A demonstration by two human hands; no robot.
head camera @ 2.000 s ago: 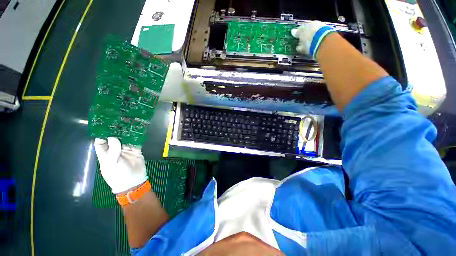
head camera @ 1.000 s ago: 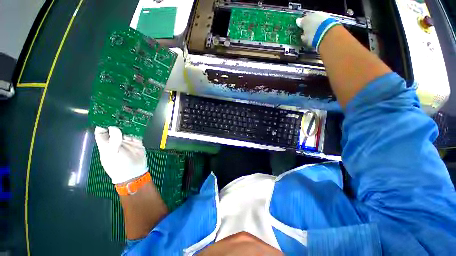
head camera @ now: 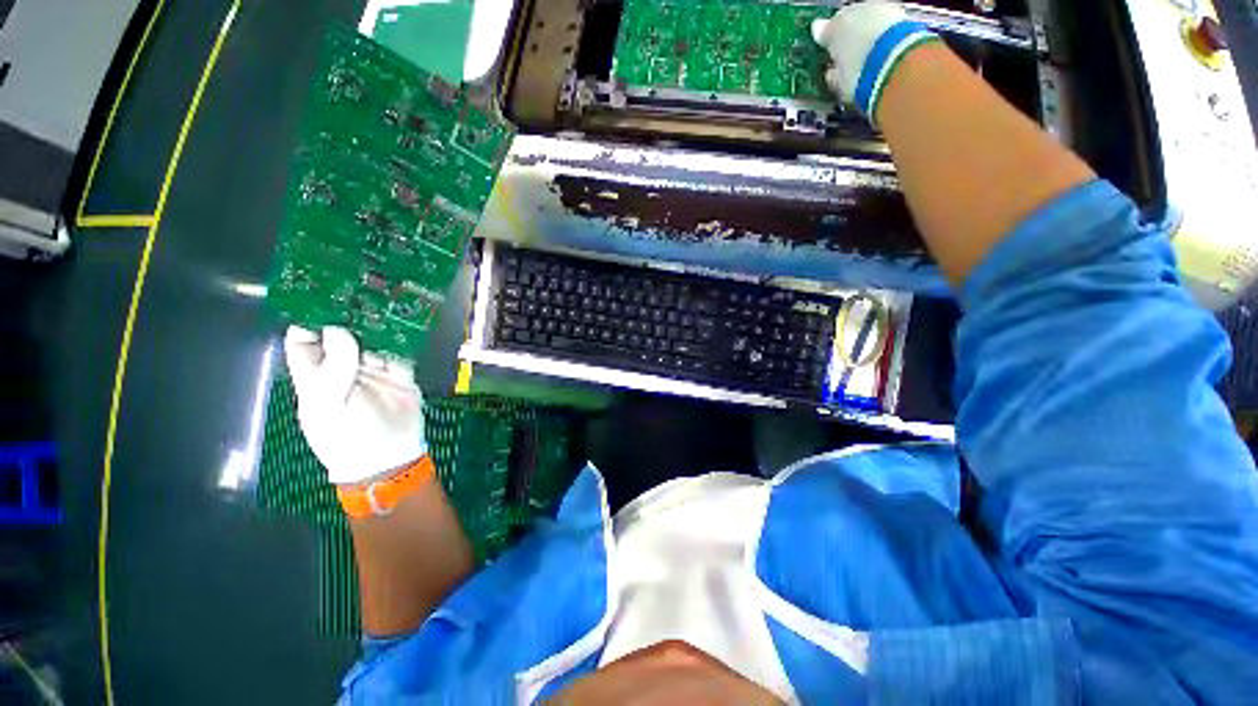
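Note:
A green PCB panel with small components is held up at the left. My left hand, in a white glove with an orange wrist band, grips its lower edge. A second green PCB panel lies between the metal clamp rails in the machine opening. My right hand, in a white glove with a blue wrist band, is at the right end of that panel. Its fingertips touch or rest on the panel's edge; whether they grip it I cannot tell.
A black keyboard is on the tray under the machine's worn front edge. Pens and a round item are right of it. Green ribbed racks stand low at left. A red knob is on the right corner.
The view has shifted, so the machine sits higher in the picture. My left hand still holds its panel up. My right hand stays at the right end of the panel in the machine.

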